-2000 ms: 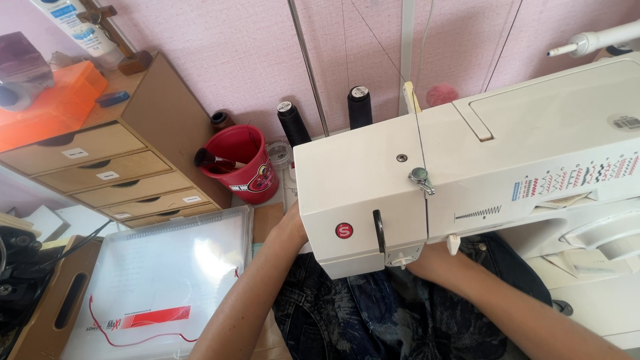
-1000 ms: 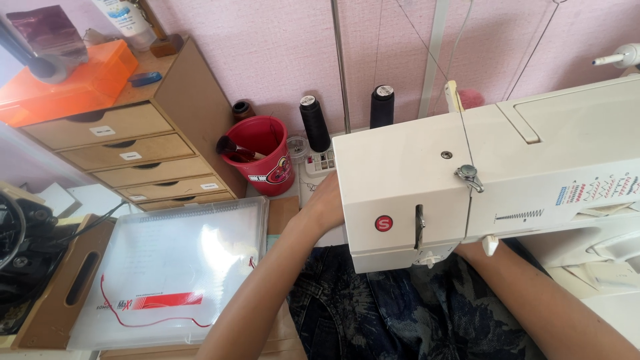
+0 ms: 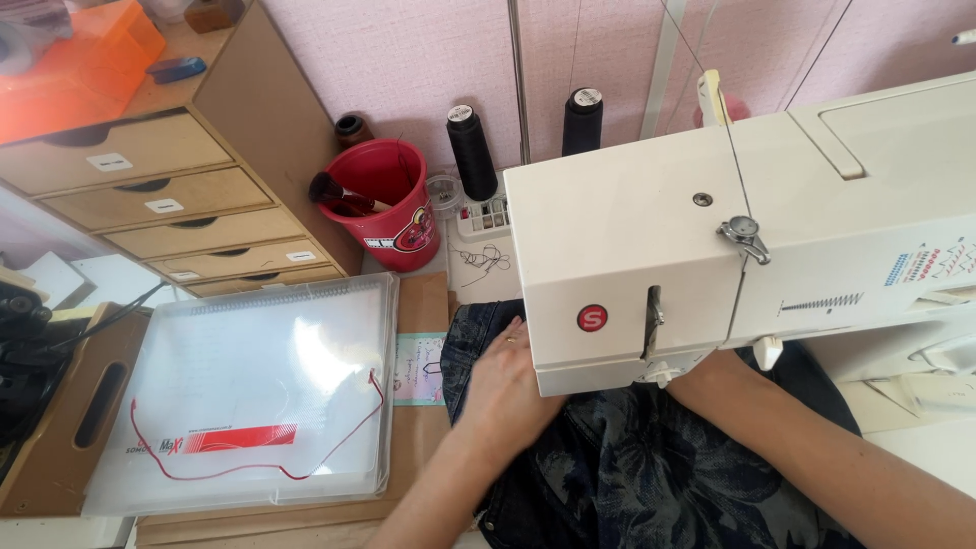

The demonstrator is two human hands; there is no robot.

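Observation:
A white sewing machine (image 3: 625, 252) covers the right half of the head view, its head over a dark blue patterned denim garment (image 3: 656, 465). My left hand (image 3: 511, 381) lies on the garment at the left of the machine head, palm down, with a ring on one finger; its fingertips touch the cloth, and whether they pinch it is not plain. My right hand (image 3: 705, 377) reaches under the machine arm onto the same garment, its fingers hidden behind the machine head. The needle and presser foot are hidden as well. A dark thread runs down the machine's front.
Left of the garment lie a clear plastic folder case (image 3: 252, 366) and a note card (image 3: 419, 370) on brown paper. Behind stand a red cup (image 3: 389, 221) with brushes, black thread cones (image 3: 471, 156), a bobbin box (image 3: 486, 219) and a wooden drawer unit (image 3: 274, 130).
My left hand has come forward from behind the machine head's left side and now rests in view on the garment. More of the garment shows at the left. The view has shifted closer.

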